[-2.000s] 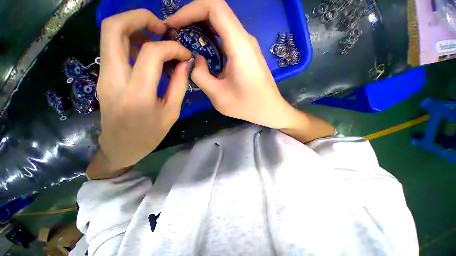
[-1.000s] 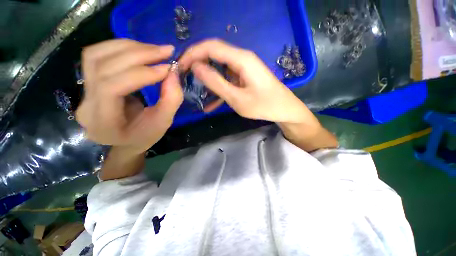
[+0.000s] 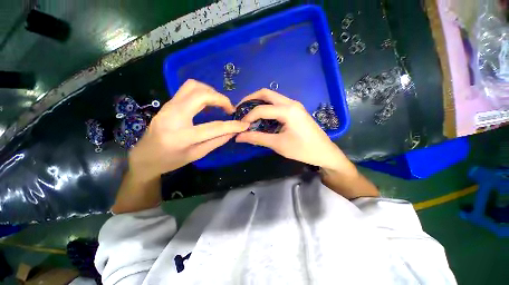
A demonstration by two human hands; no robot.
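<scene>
A dark round board unit (image 3: 258, 114) is held between both hands over the near part of the blue parts tray (image 3: 262, 42). My right hand (image 3: 293, 125) grips it from the right, fingers curled round it. My left hand (image 3: 181, 131) touches its left side with the fingertips; whether a small part is pinched there cannot be told. Small metal hardware (image 3: 229, 77) lies in the tray behind the hands. More metal rings (image 3: 325, 117) are piled in its near right corner, and a single ring (image 3: 273, 86) lies in the middle.
Several board units (image 3: 131, 129) lie on the black mat left of the tray. Loose metal rings (image 3: 379, 86) are scattered to the right. Further right are cardboard, a clear plastic bag (image 3: 486, 64), a blue bin (image 3: 438, 158) and a blue stool (image 3: 488, 197). Black cylinders (image 3: 47, 25) stand upper left.
The view has shifted, so more of the tray and the conveyor edge shows. My left hand, apart from the unit a second ago, is back against it. My right hand still holds the unit.
</scene>
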